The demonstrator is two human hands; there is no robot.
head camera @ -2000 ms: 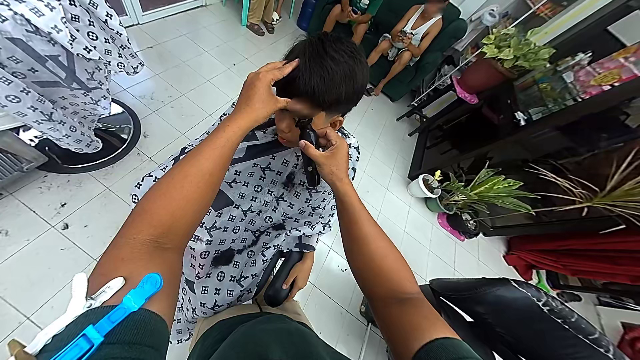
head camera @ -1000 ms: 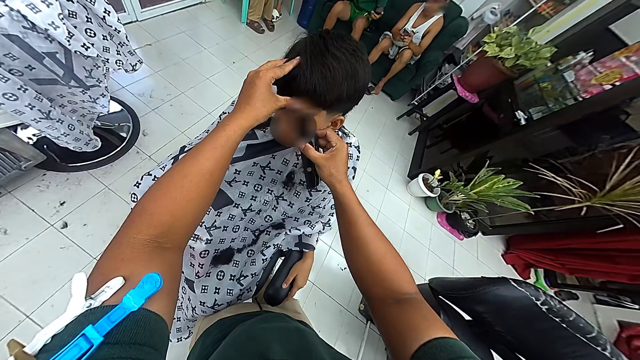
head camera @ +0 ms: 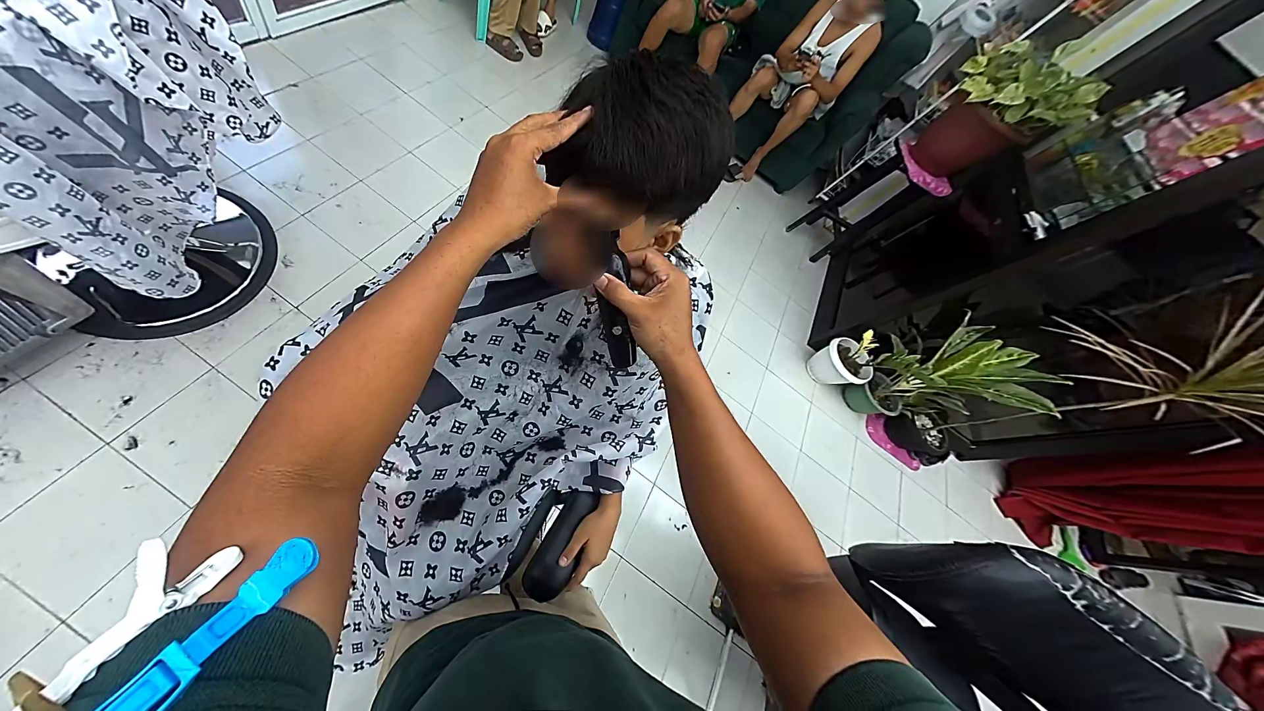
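A seated person with dark hair [head camera: 647,128] wears a white patterned barber cape [head camera: 513,395] with dark hair clippings [head camera: 442,504] on it. My left hand [head camera: 513,183] rests on the person's head, fingers spread at the side of the hair and thumb near the forehead. In my right hand [head camera: 654,301] is a black hair clipper [head camera: 617,336], held upright beside the cheek in front of the ear [head camera: 667,237]. Its upper end is partly hidden by my fingers. Blue [head camera: 232,612] and white [head camera: 148,617] hair clips are fixed to my left sleeve.
The person's hand lies by a black padded armrest [head camera: 561,548]. A second caped chair with a round base [head camera: 237,267] stands at left. Potted plants [head camera: 839,361] and a dark cabinet [head camera: 839,296] are at right, a black leather seat [head camera: 987,612] at lower right. People sit on a green sofa [head camera: 790,148] behind.
The clipper in my right hand has shifted slightly at the side of the face, from more in front of the cheek toward the ear. My left hand has stayed on the head.
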